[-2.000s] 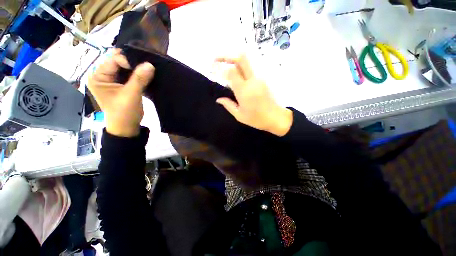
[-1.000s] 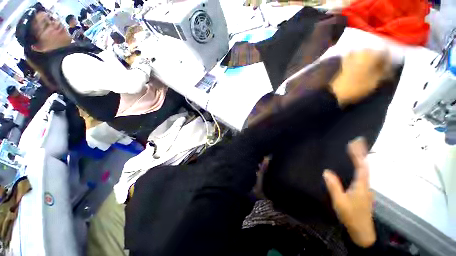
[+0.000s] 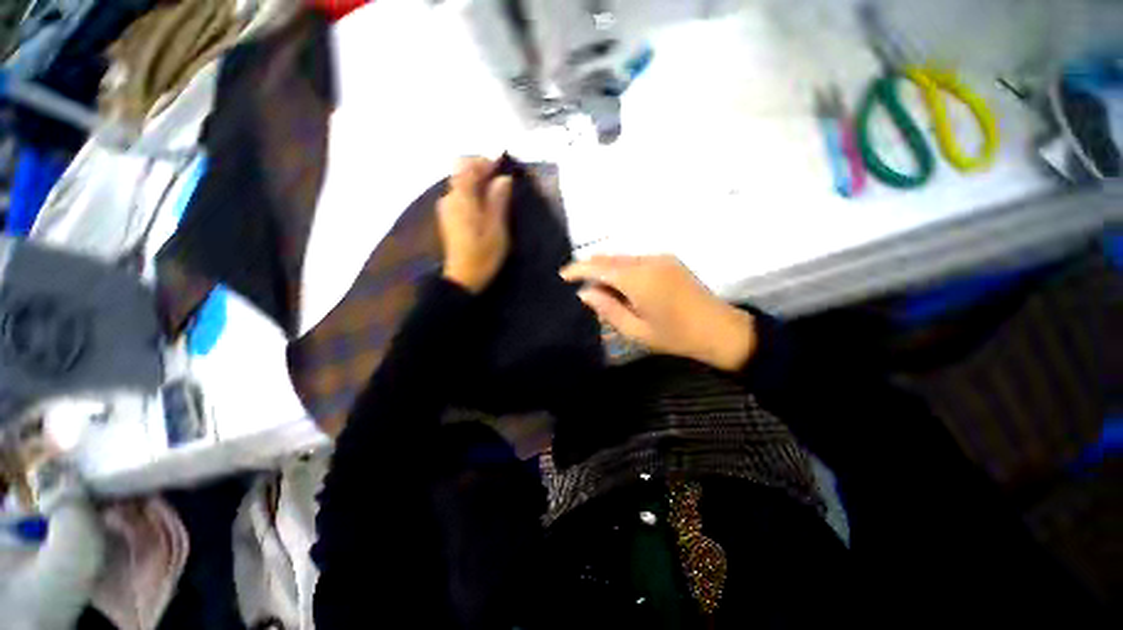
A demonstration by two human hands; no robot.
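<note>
A black fabric panel lies over brown plaid cloth, on the white table and hanging towards my lap. My left hand is at the top of the panel, thumb and fingers closed on the cloth near its upper corner. My right hand has its thumb and fingertips at the panel's right edge, pinching it. The sewing machine's foot area is above the hands, blurred; the cloth's top corner lies a little below and left of it.
Another black and plaid piece lies left. Green-and-yellow scissors and pink-and-blue snips lie right, by a clear tub. A grey box stands at far left. The table's front edge runs below the scissors.
The view has swung left and back to the machine. The lifted cloth now lies spread on the table with plaid showing at left. The right hand, open a second ago, has closed at its edge.
</note>
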